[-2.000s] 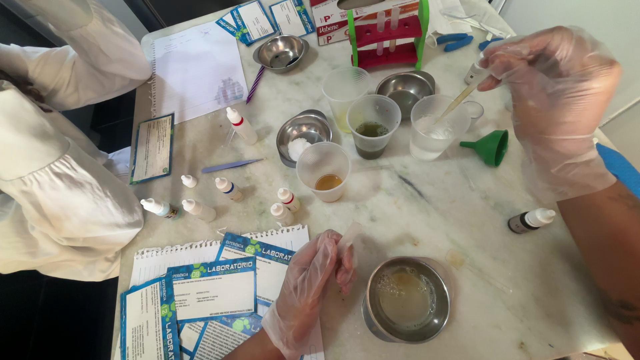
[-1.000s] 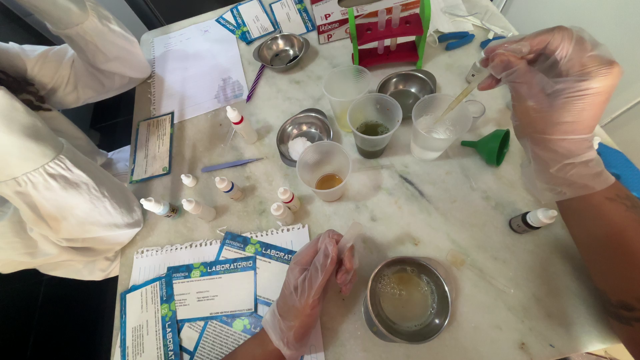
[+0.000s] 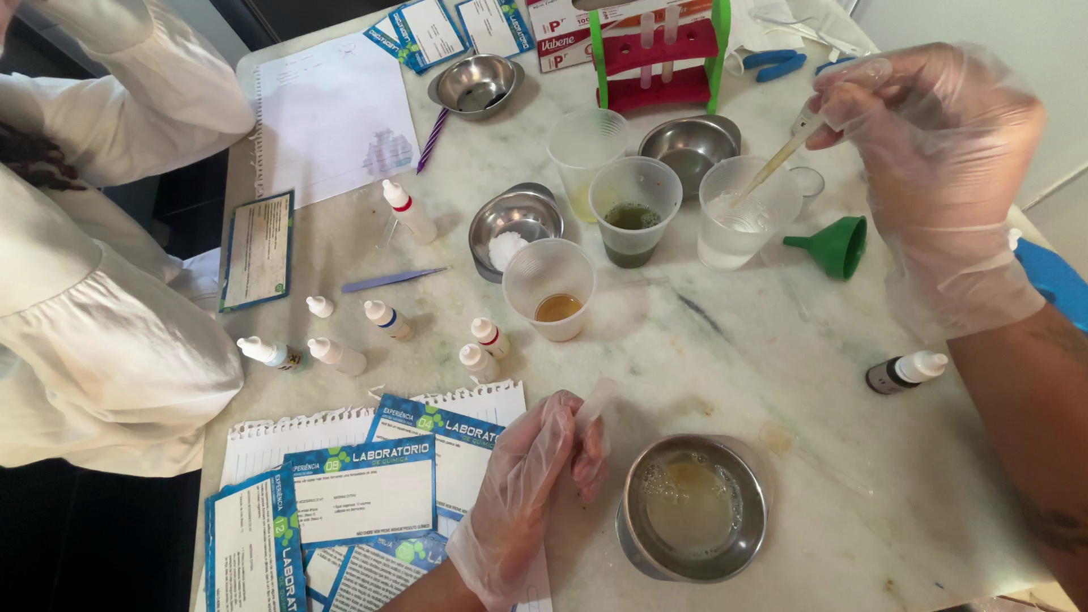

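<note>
My right hand (image 3: 926, 127), in a clear plastic glove, grips a plastic dropper pipette (image 3: 778, 157) at the upper right. Its tip is inside a plastic cup of clear liquid (image 3: 733, 242). My left hand (image 3: 544, 476), gloved too, is half curled above the cards; whether it holds anything is unclear. Right of it stands a metal bowl of cloudy yellowish liquid (image 3: 693, 510). Beside the clear cup are a cup of dark green liquid (image 3: 631, 229) and one of pale yellow liquid (image 3: 582, 187). A cup of amber liquid (image 3: 552, 306) stands nearer.
A green funnel (image 3: 837, 246) and a black-labelled dropper bottle (image 3: 905, 372) lie at right. Behind the cups stands a test tube rack (image 3: 659, 68). Several dropper bottles (image 3: 387, 319), blue tweezers (image 3: 391, 280) and printed cards (image 3: 365, 493) are at left. A person in white sleeves (image 3: 110, 340) is beside the table.
</note>
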